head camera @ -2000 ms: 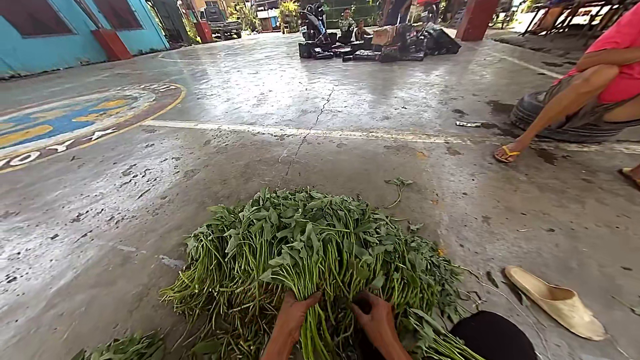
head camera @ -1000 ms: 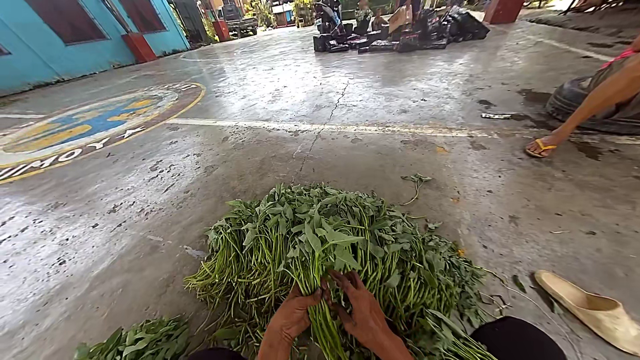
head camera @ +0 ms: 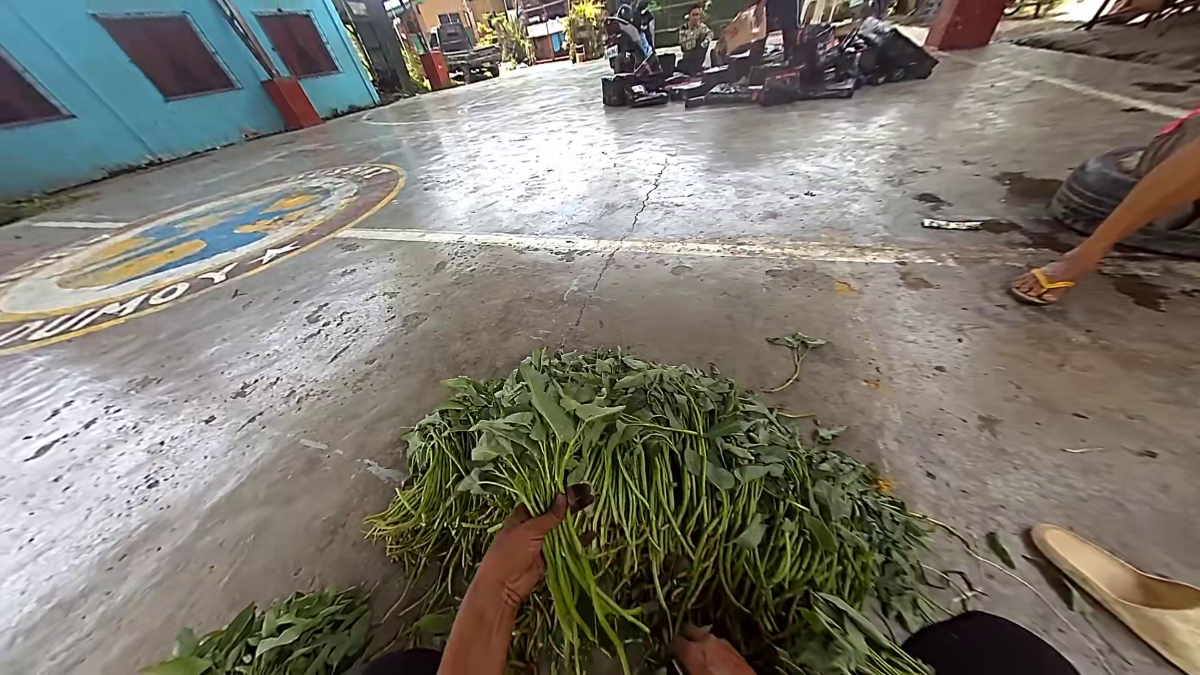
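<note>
A large heap of leafy green stems [head camera: 694, 459] lies on the concrete floor in front of me. Left of its middle, my left hand [head camera: 521, 553] is closed around a bunch of the stems [head camera: 572, 572], leaves up and stem ends hanging down. Something small and dark shows at its thumb tip. My right hand [head camera: 708, 652] is low at the bottom edge, by the lower stems of the heap; its fingers are partly hidden, so its hold cannot be told. A smaller pile of leaves [head camera: 281, 637] lies at the lower left.
A beige shoe [head camera: 1125, 591] lies at the lower right. Beyond it are a person's foot in a yellow-strapped sandal [head camera: 1042, 284] and a black tire [head camera: 1097, 192]. One loose sprig [head camera: 795, 356] lies past the heap. Dark objects [head camera: 769, 75] are piled far back, near people.
My hands were together at the stems a second ago; now they are apart. The left holds the bunch alone, and the right has moved down toward the bottom edge.
</note>
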